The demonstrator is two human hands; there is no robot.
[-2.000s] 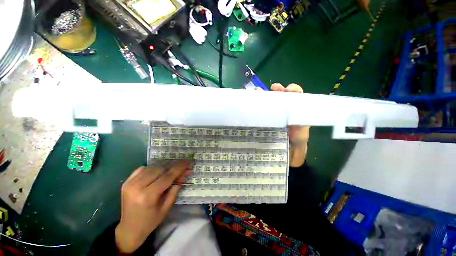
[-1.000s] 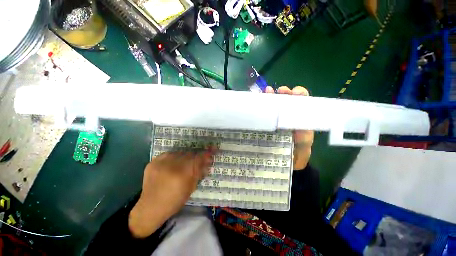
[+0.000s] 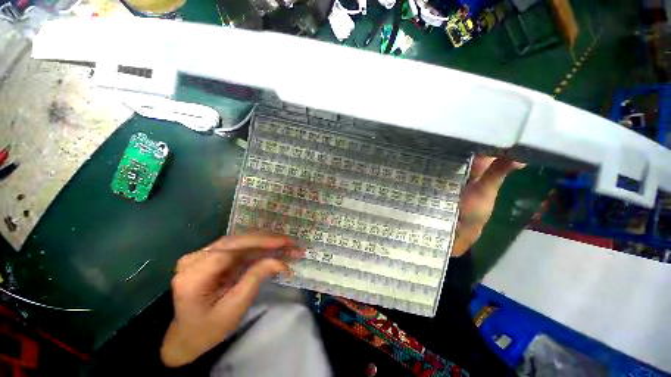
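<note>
The grey-white component case [image 3: 368,232] is held open in front of me, tilted down to the right, showing rows of tiny labelled compartments. A long white piece with square openings [image 3: 353,81], which looks like part of the case, spans the view above it. My right hand [image 3: 478,206] grips the case's right side; the fingers are partly hidden behind it. My left hand [image 3: 224,291] is over the case's lower left, thumb and forefinger slightly apart near the lower rows, with nothing visible between them.
A green circuit board [image 3: 140,168] lies on the dark green mat [image 3: 103,243] to the left. The pale stained board [image 3: 51,125] is beyond it. A white cable [image 3: 176,113] lies behind the case. A blue tray [image 3: 508,335] and white panel [image 3: 581,283] are at lower right.
The case has tilted clockwise, with more rows showing, and the white piece has shifted up. My left hand has moved from the upper rows down to the lower left. My right hand still grips the case.
</note>
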